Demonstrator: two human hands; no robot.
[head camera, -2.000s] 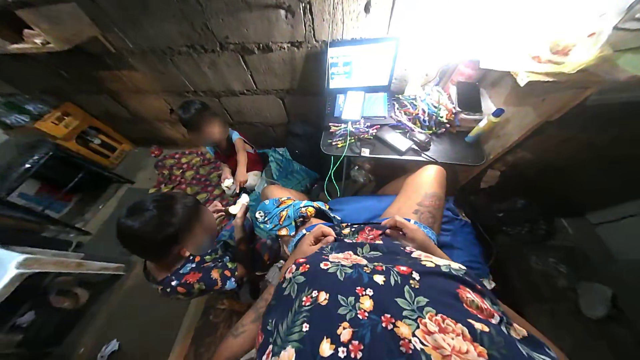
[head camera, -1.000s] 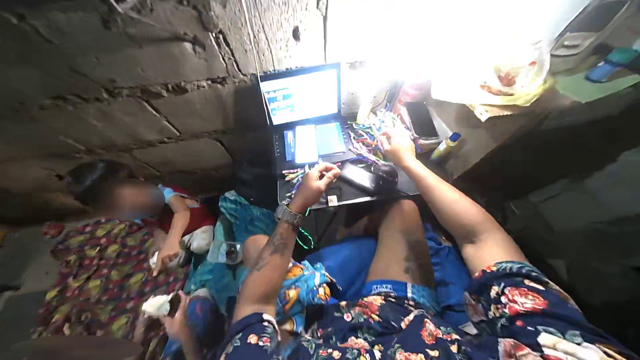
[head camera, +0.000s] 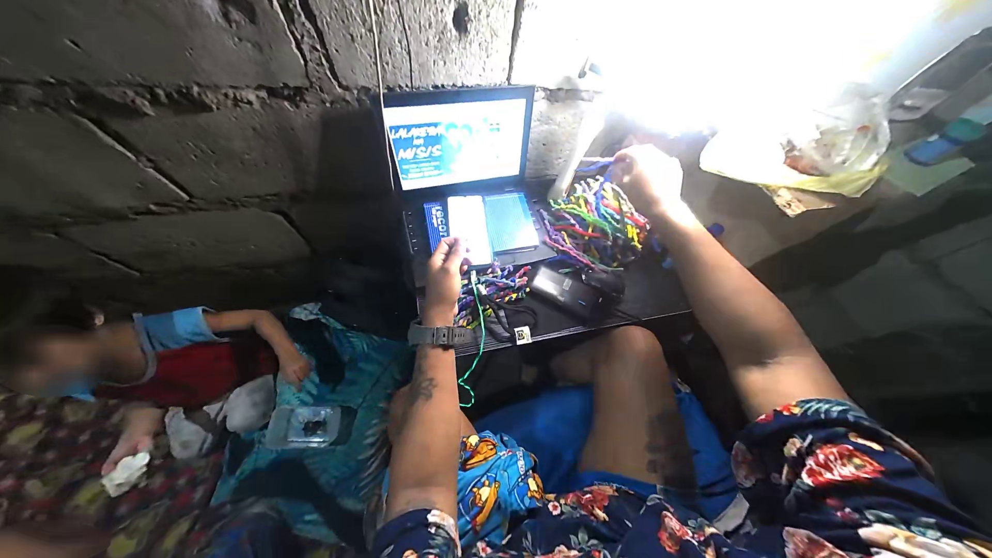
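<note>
My left hand (head camera: 447, 267), with a watch on its wrist, has its fingertips at the lower left edge of a white, phone-like flat thing (head camera: 470, 227) lying on the laptop; whether it grips it I cannot tell. My right hand (head camera: 649, 180) is raised over a heap of colourful braided cords (head camera: 597, 225) and pinches a blue cord (head camera: 595, 166). The open laptop (head camera: 465, 143) stands on a black table, with blue booklets (head camera: 511, 222) on its keyboard. More braided cords (head camera: 504, 284) lie at its front edge, and a green cord (head camera: 481, 333) hangs down.
A black power bank or phone (head camera: 566, 291) and cables lie at the front of the table (head camera: 651, 310). A plastic bag (head camera: 837, 147) sits on the surface at right. At left a child (head camera: 201, 356) reclines on a patterned cloth, near a clear plastic container (head camera: 304, 427). A bright lamp glares above.
Both hands have gone from my lap to the table. Since one second ago my left hand has moved to the white flat thing and my right hand has lifted a blue cord. The view has shifted.
</note>
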